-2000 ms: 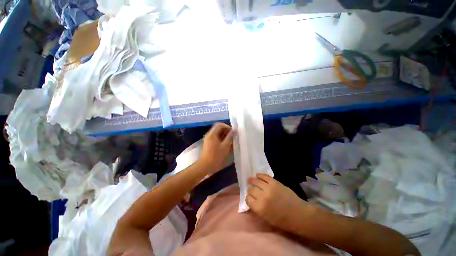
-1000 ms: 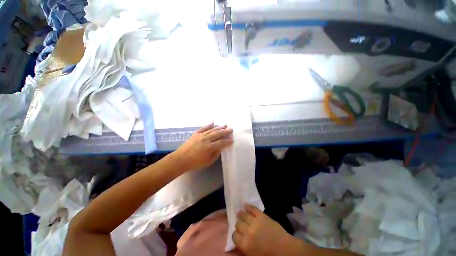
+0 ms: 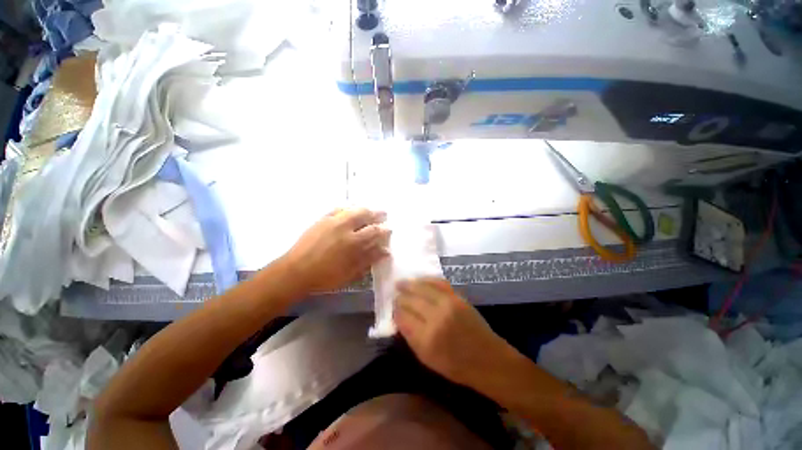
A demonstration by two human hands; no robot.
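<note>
A white folded cloth strip (image 3: pixel 411 255) runs from the glare under the sewing machine head (image 3: pixel 545 75) to just over the table's front edge. My left hand (image 3: pixel 339 249) lies flat on the strip's left side on the table, fingers pressing its edge. My right hand (image 3: pixel 440 323) holds the strip near its lower end, at the table edge. The needle area (image 3: pixel 400 145) is washed out by light, so the strip's far end is hidden.
Loose white cut pieces (image 3: pixel 119 158) lie fanned at left on cardboard (image 3: pixel 75 88), with a light blue strip (image 3: pixel 209 220) beside them. Scissors with orange and green handles (image 3: pixel 607 215) lie right. White cloth heaps (image 3: pixel 695 373) sit below the table.
The strip has moved up towards the needle, and less hangs over the edge. My right hand has come up to the table edge. The view has shifted, showing more of the machine head.
</note>
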